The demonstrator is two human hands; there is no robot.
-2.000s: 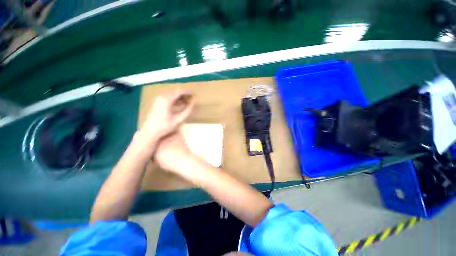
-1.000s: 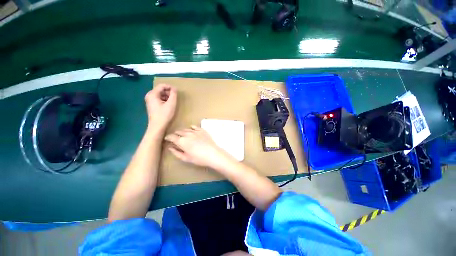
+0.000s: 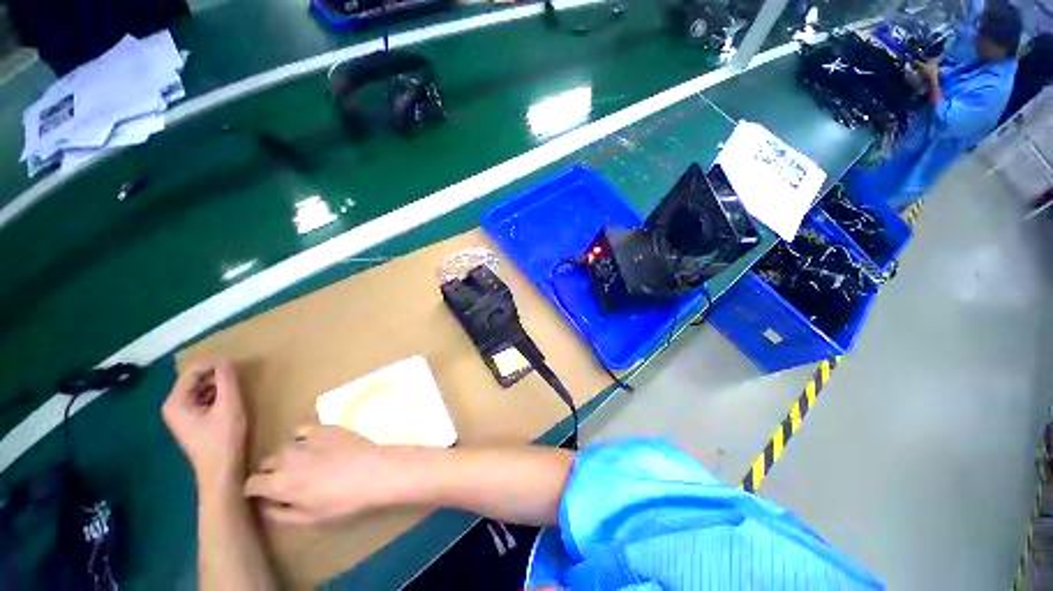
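My left hand [image 3: 210, 413] is curled in a loose fist over the left end of the tan work mat [image 3: 462, 418]; nothing shows in it. My right hand [image 3: 318, 476] lies palm down with loosely bent fingers, its fingertips at my left wrist; it holds nothing visible. The cream-white support block [image 3: 393, 404] lies on the mat just beyond my right hand. The black iron stand [image 3: 483, 303] with a yellow square is to its right, a silver solder wire coil [image 3: 468, 266] at its top. A black headset [image 3: 46, 520] is cut off at the lower left.
The blue tray [image 3: 554, 214] holds the black soldering station [image 3: 600, 275] with a red lit display, beside a black boxy unit [image 3: 699, 237]. Blue bins [image 3: 756, 327] with black parts stand on the floor. Another person [image 3: 964, 110] is at the upper right. A conveyor [image 3: 381, 162] runs behind.
The view has swung to the right, bringing another person and more floor in. The headset has slid to the lower left edge. My right hand is now against my left wrist.
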